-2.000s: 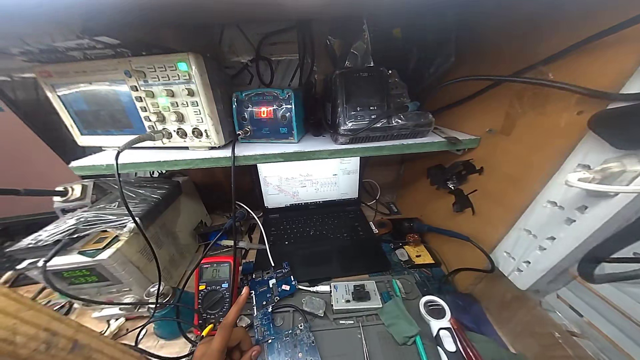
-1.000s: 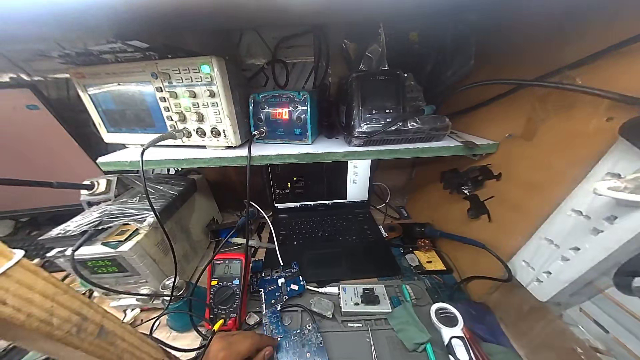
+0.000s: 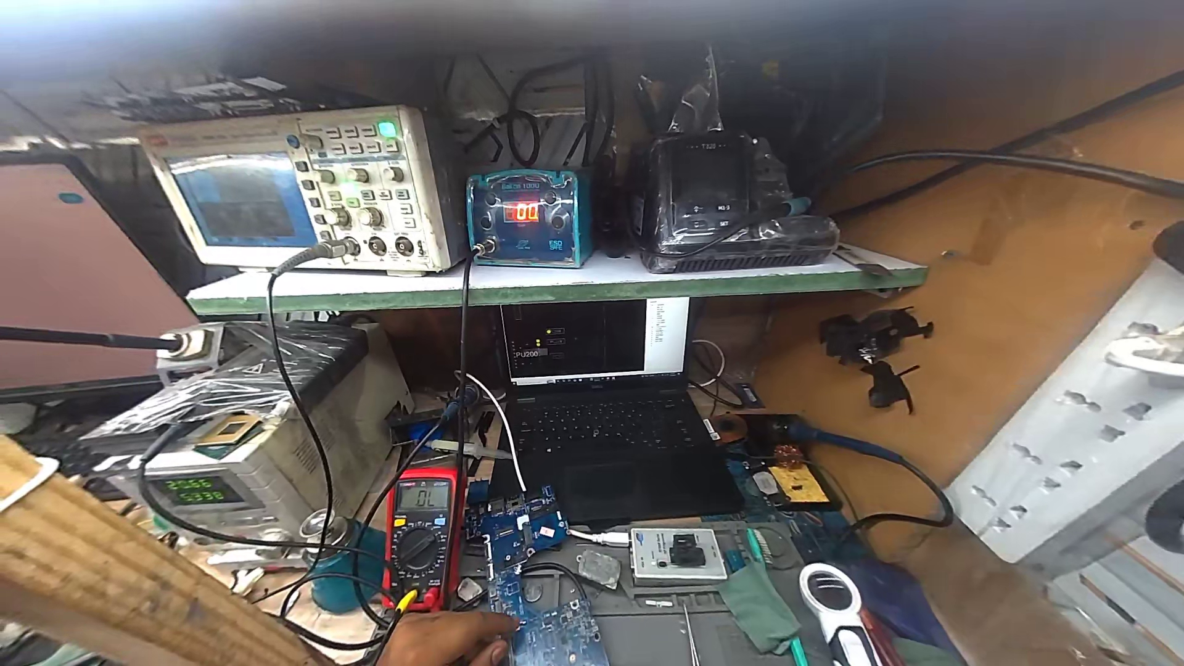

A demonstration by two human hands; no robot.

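Note:
My left hand (image 3: 449, 638) is at the bottom edge, its fingers stretched to the right with the fingertips at the left edge of a blue circuit board (image 3: 560, 634). Whether they grip the board cannot be told. Beside and above this hand lies a red digital multimeter (image 3: 424, 532) with a lit display and leads plugged in, a yellow plug (image 3: 407, 601) close to my knuckles. The board's narrow part reaches up to a wider section below the laptop (image 3: 601, 435), whose screen shows a dark window. My right hand is not in view.
On the shelf (image 3: 555, 289) stand an oscilloscope (image 3: 305, 194), a soldering station (image 3: 529, 219) and a plastic-wrapped device (image 3: 717, 203). A power supply (image 3: 277, 472) is at left. A chip programmer (image 3: 678, 555), tweezers (image 3: 690, 634), green cloth (image 3: 760, 606) and magnifier (image 3: 832, 601) lie at right.
My left hand pointed up over the board's upper part two seconds ago; it is now lower, fingers toward the right. The laptop screen has gone from a white page to a dark window. The view has shifted.

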